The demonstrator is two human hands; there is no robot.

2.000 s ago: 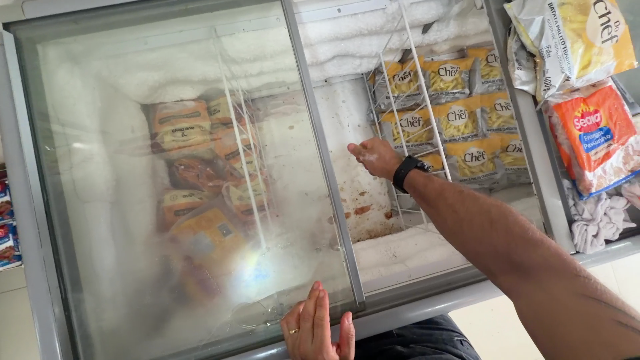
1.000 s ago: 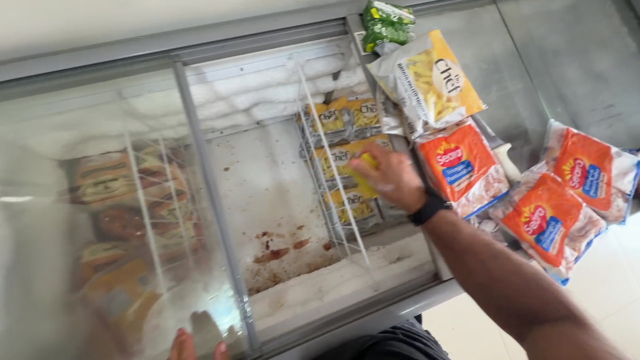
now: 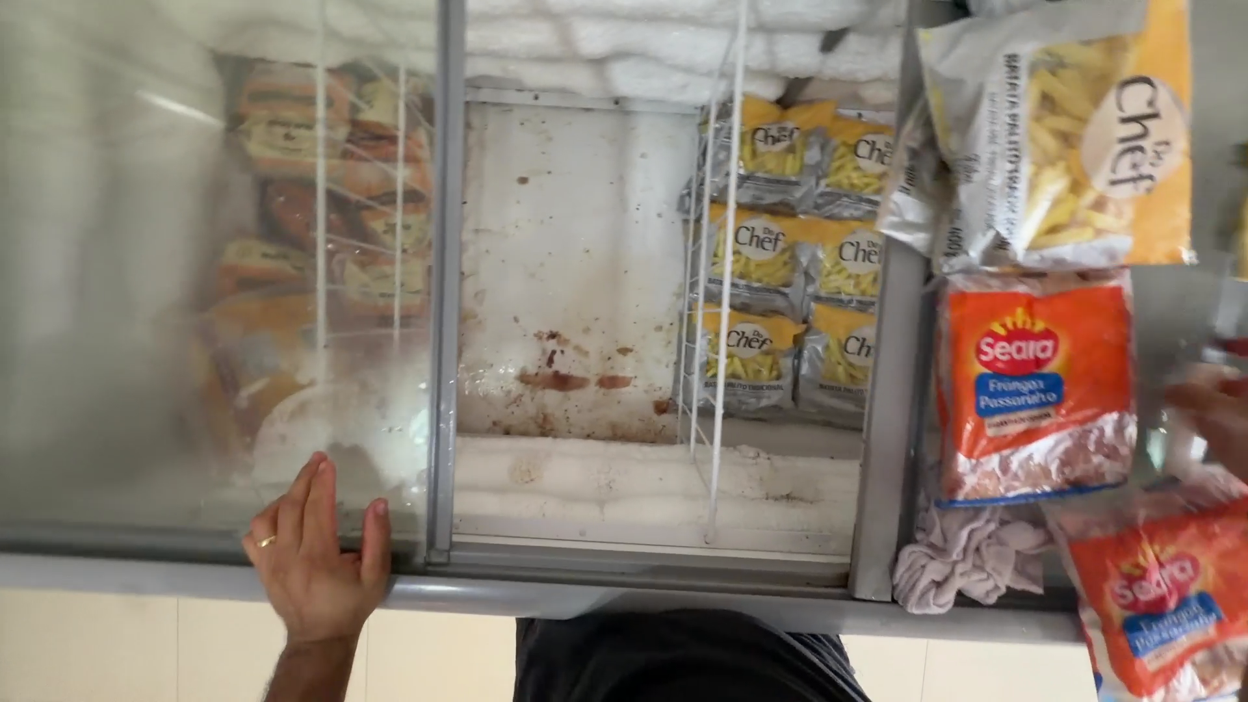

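Note:
My left hand (image 3: 320, 546) rests on the front edge of the chest freezer's sliding glass lid (image 3: 127, 390), its fingers apart and a ring on one of them. My right hand (image 3: 1209, 414) is partly in view at the far right edge, beside red bags of frozen chicken (image 3: 1035, 390); whether it holds anything cannot be told. Beneath the opening, the white freezer floor (image 3: 575, 263) shows reddish-brown stains. Bags of frozen fries (image 3: 759, 253) stand in rows right of a white wire divider (image 3: 726, 292). Packs of frozen food (image 3: 292, 195) lie blurred under the frosted glass.
A larger bag of fries (image 3: 1072, 136) lies on the right side above one chicken bag, and another chicken bag (image 3: 1165, 595) overhangs the front. A crumpled cloth (image 3: 965, 561) sits by the freezer's grey frame (image 3: 887, 390). Thick frost (image 3: 624, 58) lines the back wall.
My right hand was over the fries inside the freezer and has moved out to the right, past the chicken bags. My left hand stays at the glass lid's front edge. The view has shifted.

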